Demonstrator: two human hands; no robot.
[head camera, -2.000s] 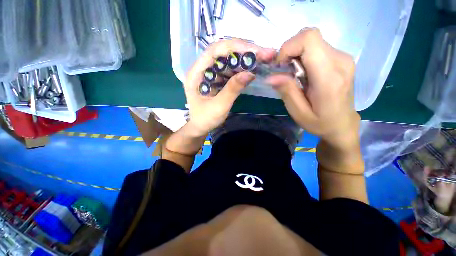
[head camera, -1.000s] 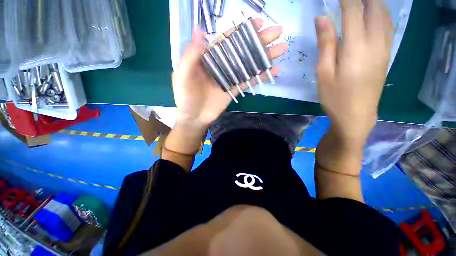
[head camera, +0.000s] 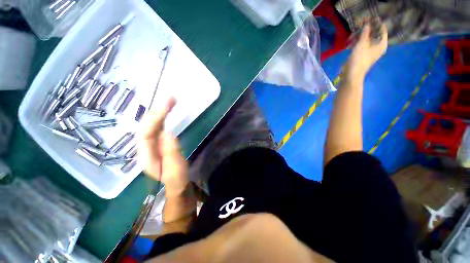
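Many silver cylindrical metal units (head camera: 85, 87) lie loose in the white plastic tray (head camera: 198, 92), mostly in its left and lower parts. A long thin item, perhaps a pen (head camera: 158, 77), lies among them on the right. My left hand (head camera: 164, 146) is blurred over the tray's near edge, its fingers apart, with no unit visible in it. My right hand (head camera: 368, 49) is stretched out far to the right, away from the tray, at a plaid cloth (head camera: 358, 13). Something small and dark shows at its fingertips; whether it grips this is unclear.
A clear plastic bag (head camera: 296, 56) hangs at the edge of the green bench (head camera: 193, 31). Frosted boxes (head camera: 41, 221) stand at lower left, another box (head camera: 265, 10) at the top. Red stools (head camera: 438, 133) stand on the blue floor (head camera: 397, 85) at right.
The view has swung right. The fanned metal units have left my left hand, which is lower by the tray's near edge. My right hand has moved from over the tray to the plaid cloth.
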